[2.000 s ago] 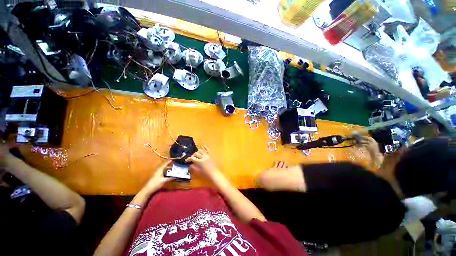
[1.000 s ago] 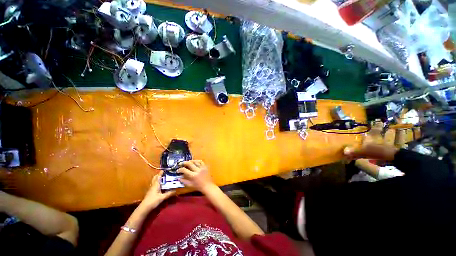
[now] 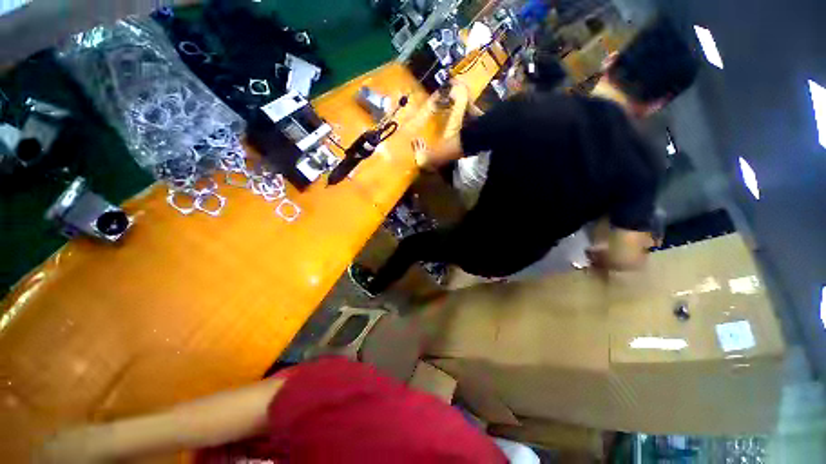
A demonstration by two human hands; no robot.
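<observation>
Neither of my hands shows. My right forearm, blurred, runs from a red sleeve to the lower left, and its hand is cut off or lost there. The black housing is out of the picture. A silver-white module point(image 3: 89, 213) with a round dark centre lies at the left, by the green strip. Silver rings point(image 3: 208, 201) spill from a clear bag point(image 3: 158, 100) onto the orange bench point(image 3: 181, 299). A black box with white-silver top parts point(image 3: 294, 127) stands beside them.
A black tool with a cord point(image 3: 353, 156) lies beyond the box. A person in black point(image 3: 552, 172) leans between bench and a large cardboard carton point(image 3: 543, 335), one hand at the bench edge. More silver parts are at the bench's far end.
The view has swung right. My hands and the black housing have left the picture. The neighbour has turned away from the bench, towards the large carton, which has come into view.
</observation>
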